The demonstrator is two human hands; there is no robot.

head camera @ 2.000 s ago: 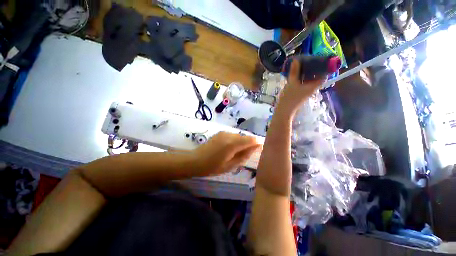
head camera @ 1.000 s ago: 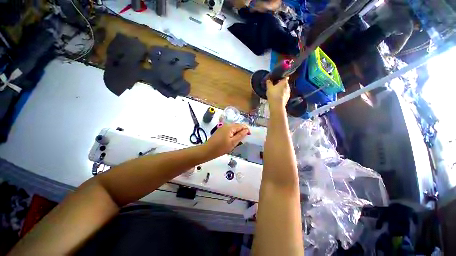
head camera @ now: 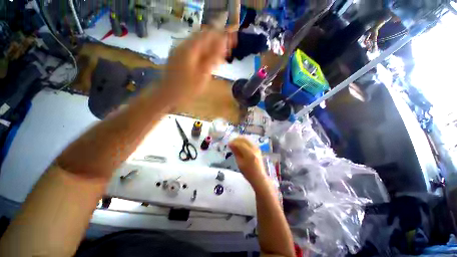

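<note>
The dark thread cone with a magenta-pink tip stands, tilted in view, on the left black disc of the thread stand. The right disc bears only a thin pin. My left hand is raised over the brown board, blurred, fingers bent together. My right hand is above the right part of the white machine head, below the stand, fingers curled. No thread can be made out at either hand, and whether they hold something is hidden.
Open shears, small spools with yellow and pink tops and a clear cup are behind the machine head. Grey cut pieces lie on the board. Clear bags, a green basket and a metal pole are at right.
The cone has gone from my right hand onto the left disc. My right hand has let go and come down towards the machine. My left hand has risen up and away over the board.
</note>
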